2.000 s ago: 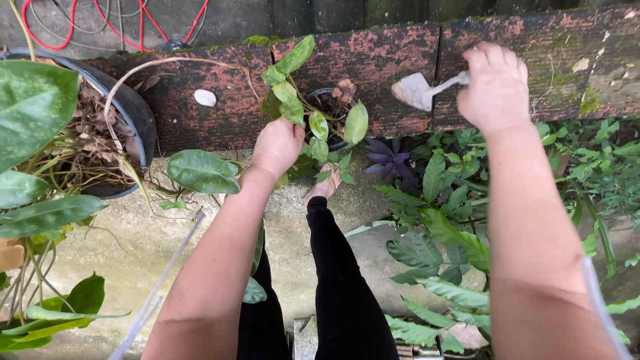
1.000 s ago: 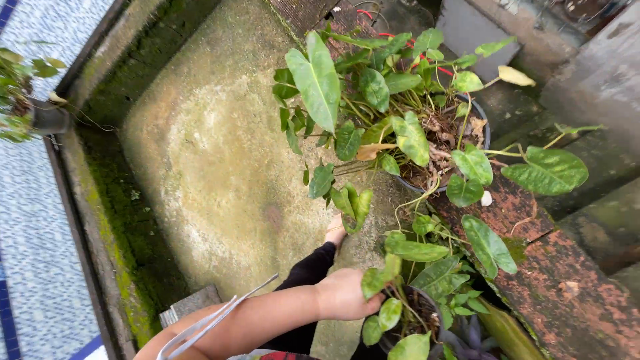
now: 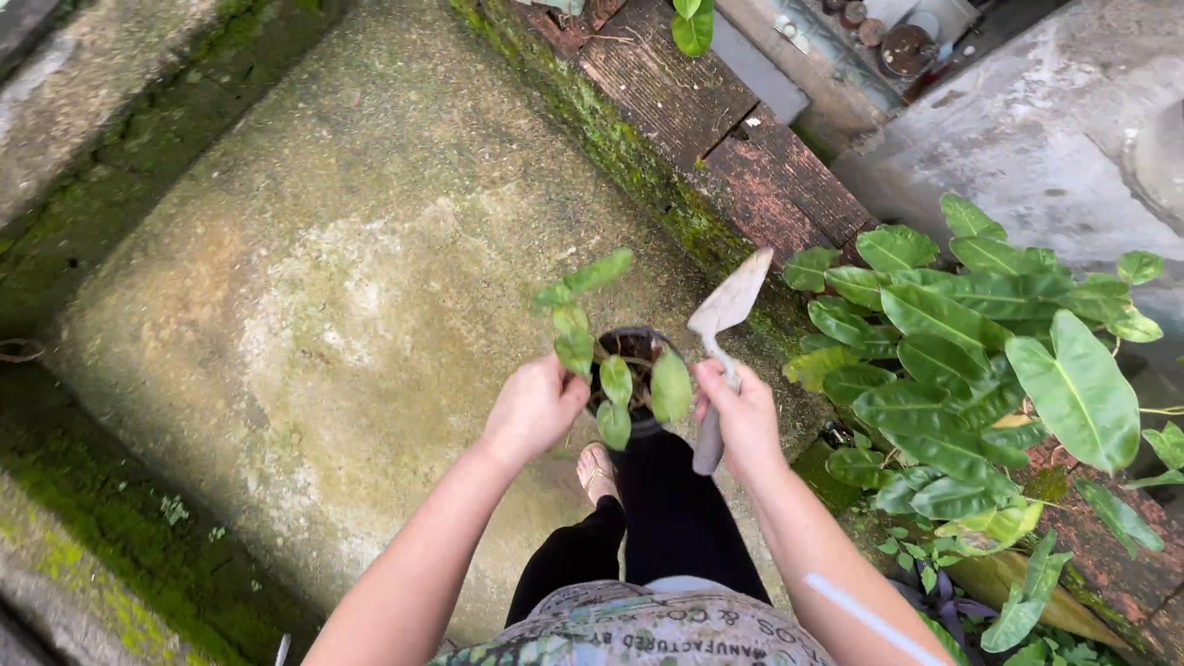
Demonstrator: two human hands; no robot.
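A black plastic plant pot (image 3: 638, 344) with soil and a leafy green plant (image 3: 615, 379) hangs in front of my legs, above the floor. My left hand (image 3: 539, 404) pinches the pot's left rim beside the leaves; its fingertips are partly hidden. On the right of the pot, my right hand (image 3: 740, 407) is closed around the handle of a pointing trowel (image 3: 733, 294), its metal blade pointing up and away from me.
Below lies a stained concrete floor (image 3: 370, 305). A mossy ledge topped with worn planks (image 3: 675, 83) runs along the right, with a large leafy plant (image 3: 962, 342) beside it. Low mossy walls (image 3: 120, 518) border the left. Small containers (image 3: 906, 51) stand beyond the ledge.
The small pot, beside the ledge two seconds ago, is now over the open floor with my left hand. My right hand has come beside it, still with the trowel. The view has swung round a lot.
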